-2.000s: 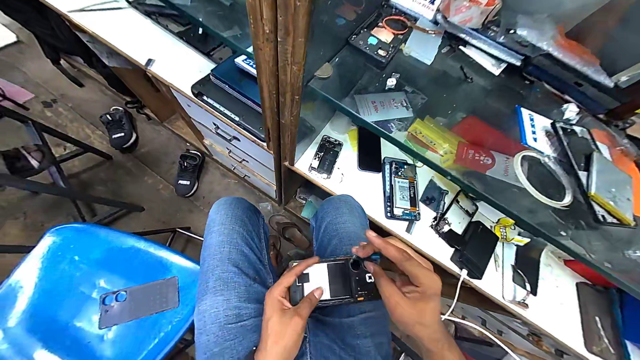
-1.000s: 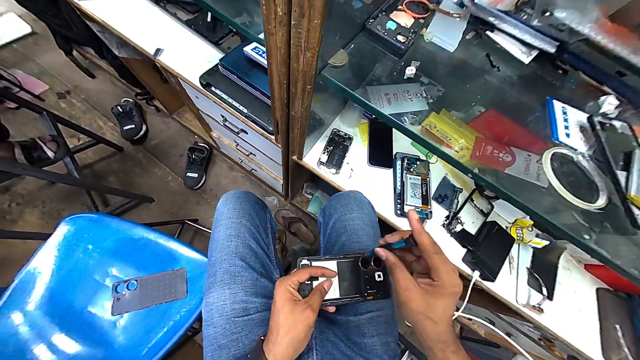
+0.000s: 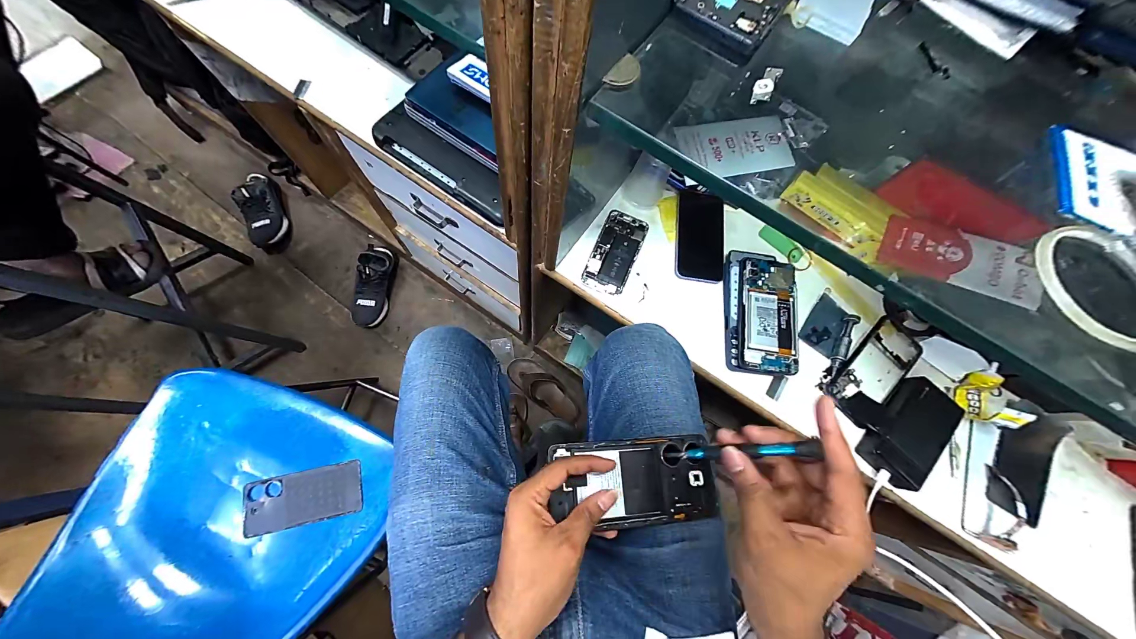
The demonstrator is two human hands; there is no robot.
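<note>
A smartphone with its back off (image 3: 643, 479) lies across my lap, its battery and inner parts showing. My left hand (image 3: 555, 532) grips its left end, thumb and fingers over the white battery label. In my right hand (image 3: 794, 515) is a screwdriver with a blue and black handle (image 3: 772, 451), held nearly level. Its tip is at the camera rings on the phone's right part; whether it touches a screw cannot be told. A detached phone back cover (image 3: 303, 499) with two camera openings rests on the blue plastic chair (image 3: 204, 417) at the left.
On the white bench at right are an opened phone (image 3: 761, 315), a dark phone (image 3: 699, 235), a stripped phone (image 3: 615, 252) and a black box-like part (image 3: 910, 430) by a white cable. A glass shelf (image 3: 763, 209) overhangs them. Laptops (image 3: 444, 151) are stacked beyond the wooden post (image 3: 532, 133).
The screwdriver now lies level with its tip at the phone's camera area; a second ago only a bit of blue showed between my right fingers. My left hand still grips the phone.
</note>
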